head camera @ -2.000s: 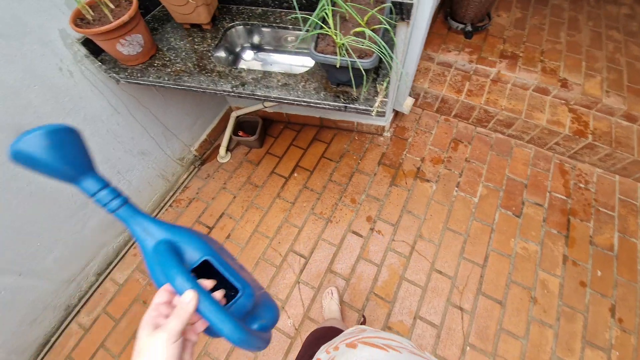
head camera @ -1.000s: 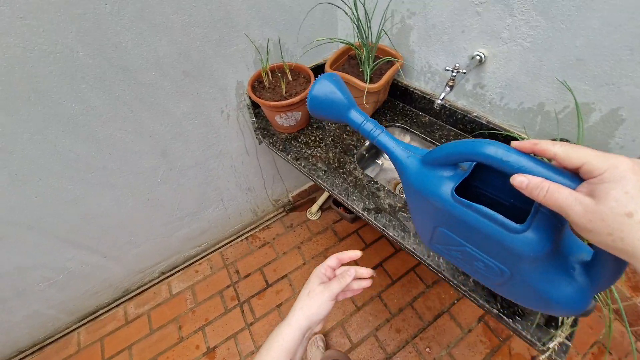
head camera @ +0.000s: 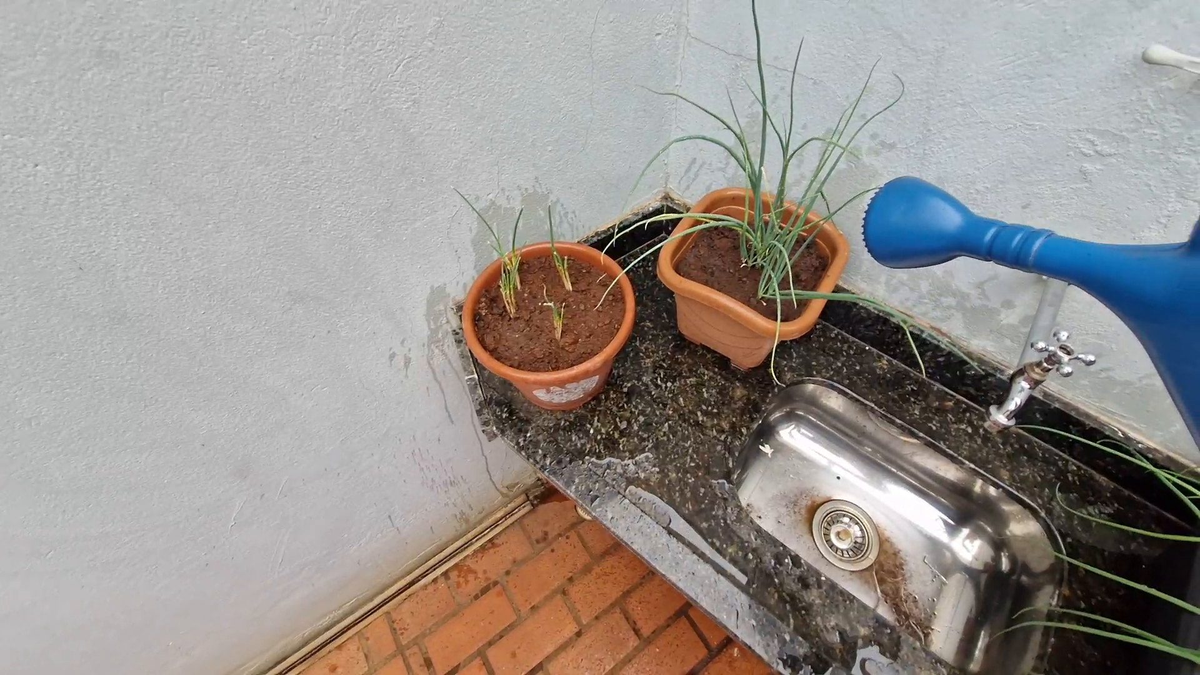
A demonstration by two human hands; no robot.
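A blue plastic watering can (head camera: 1106,272) enters from the right edge, its sprinkler head pointing left beside a squarish terracotta-coloured pot (head camera: 736,314) of long green chive-like leaves. Neither of my hands is in view, so what holds the can is hidden. Left of that pot stands a round pot (head camera: 562,386) with short cut green shoots in reddish soil. Both pots rest on a dark speckled stone counter (head camera: 647,412) near the wall corner. No water is seen leaving the can.
A stainless steel sink (head camera: 900,506) is set into the counter, with a metal tap (head camera: 1027,380) above it on the wall. More long green leaves reach in at the lower right. Pale walls (head camera: 281,281) meet behind the pots, and a brick floor (head camera: 525,600) lies below.
Both my hands, visible a second ago, have left the view; my right hand was then on the watering can's handle. The view has moved closer to the pots and sink.
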